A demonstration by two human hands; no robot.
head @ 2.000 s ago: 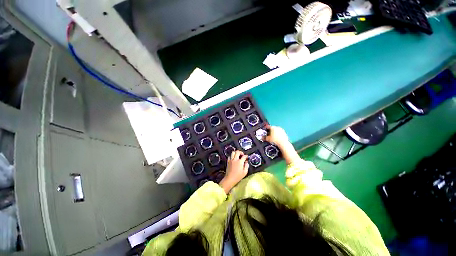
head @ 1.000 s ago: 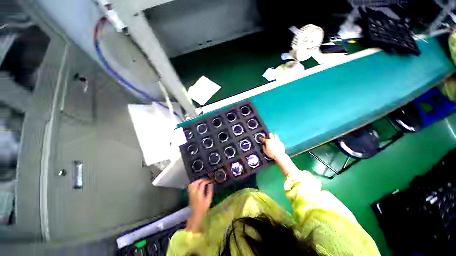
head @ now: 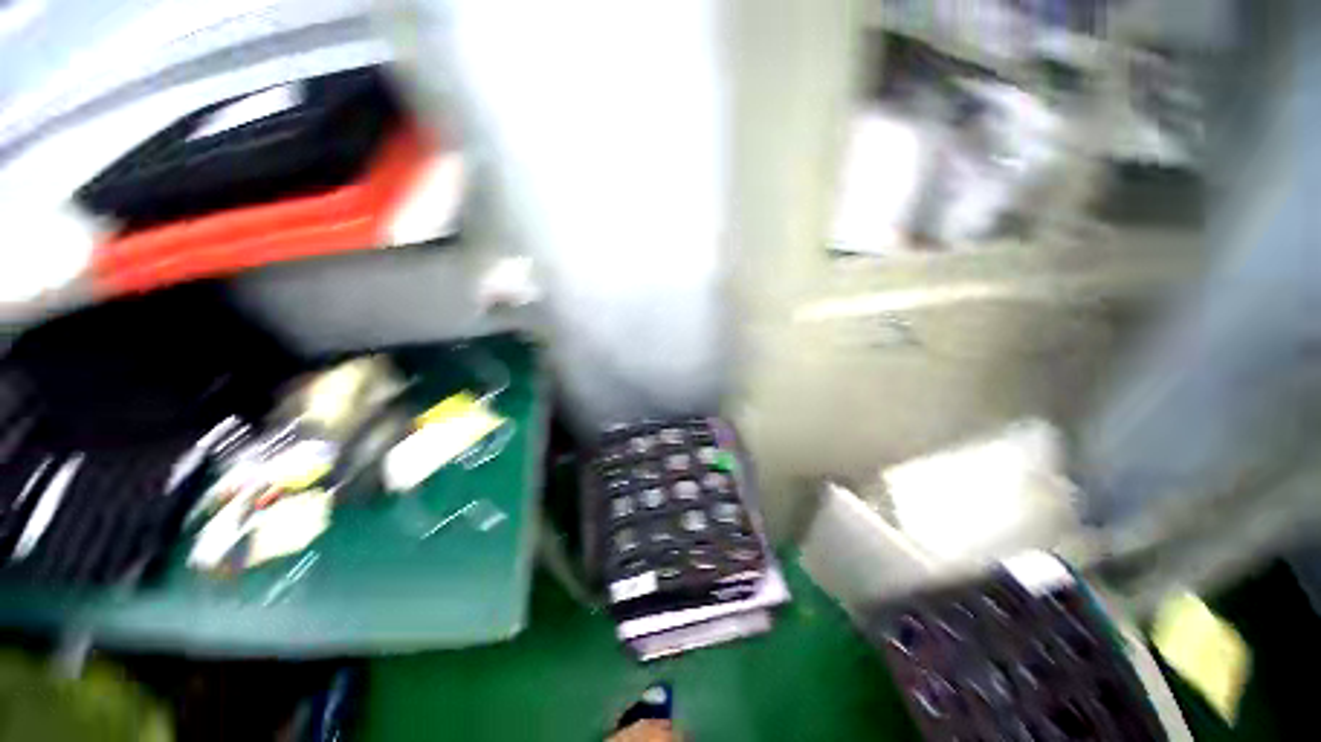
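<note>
The frame is strongly blurred. A black parts tray [head: 1000, 652] with several round units in its pockets lies at the lower right, cut off by the bottom edge. A white slip is on its far edge. A tray stack [head: 674, 507] stands low between the benches, its top tray filled with round units, a white label on its near edge and a small green mark at its right side. Neither of my hands can be made out. A small dark blue and skin-toned shape at the bottom centre is too blurred to name surely.
A green bench [head: 435, 594] at left holds black trays [head: 87, 507], papers and loose items. Above it, a black tray [head: 246, 138] lies on a red-orange tray [head: 246, 239]. White sheets [head: 978, 500] are beside the right tray. Yellow fabric [head: 73, 710] shows bottom left.
The view has swung away from the long bench to the low tray stack and another bench. Both hands, earlier at the filled tray, have left the picture.
</note>
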